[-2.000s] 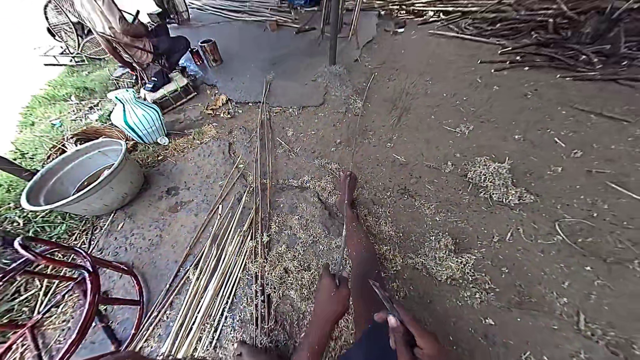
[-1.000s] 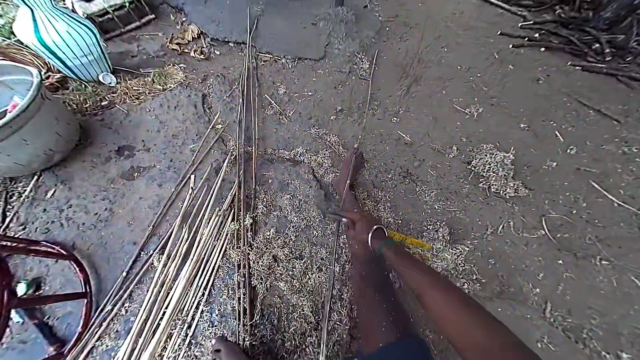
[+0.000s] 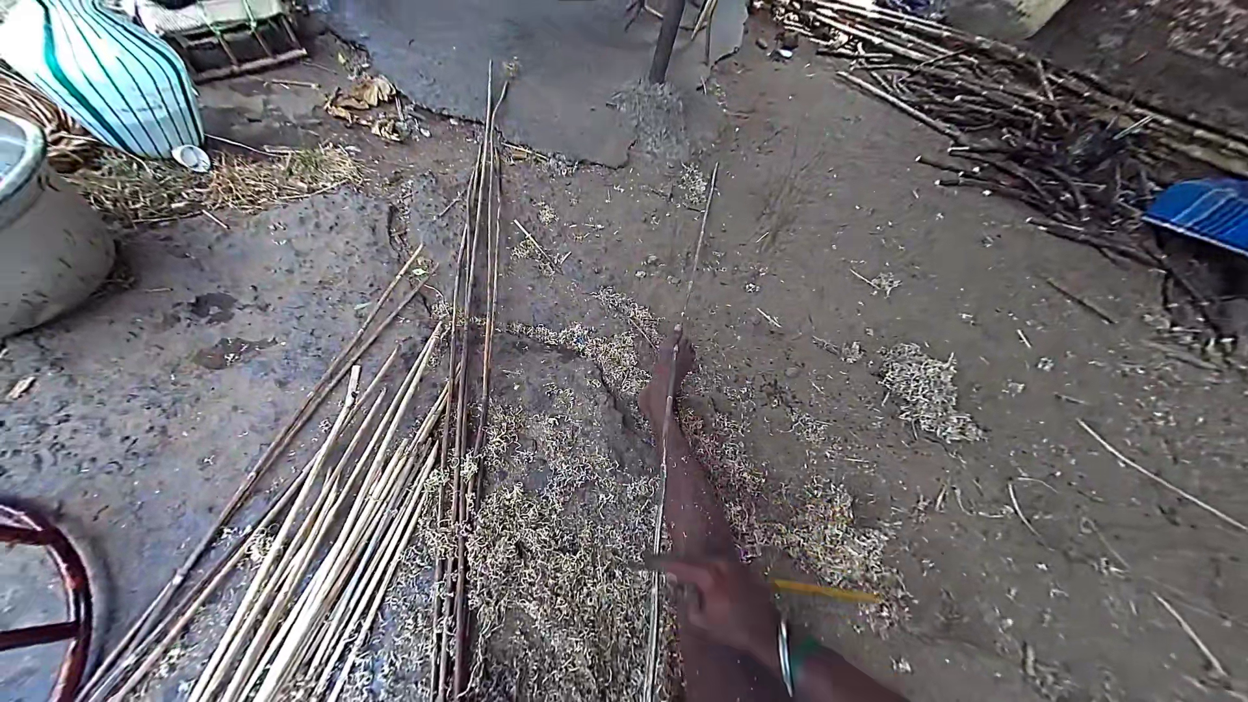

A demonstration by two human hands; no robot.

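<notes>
A long thin cane (image 3: pixel 665 458) runs from the bottom edge up along my outstretched leg and past my bare foot. My right hand (image 3: pixel 726 600), with a bangle at its wrist, is closed on a tool whose dark blade (image 3: pixel 673 564) lies across the cane and whose yellow handle (image 3: pixel 829 590) sticks out to the right. The hand is slightly blurred. My left hand is out of view. Left of the leg lie dark unpeeled canes (image 3: pixel 466 390) and a fan of pale peeled canes (image 3: pixel 341 526). Curly shavings (image 3: pixel 556 526) cover the ground between them and my leg.
A large basin (image 3: pixel 58 244) and a striped sack (image 3: pixel 122 78) stand at the left. Part of a reddish-brown cane frame (image 3: pixel 73 604) shows at lower left. A post (image 3: pixel 668 39) rises at the top. Heaped sticks (image 3: pixel 1053 166) and a blue object (image 3: pixel 1204 214) lie at right.
My left hand, seen two seconds ago, is out of view. Since one second ago my right hand with the tool has moved down along the cane toward me. The view has shifted.
</notes>
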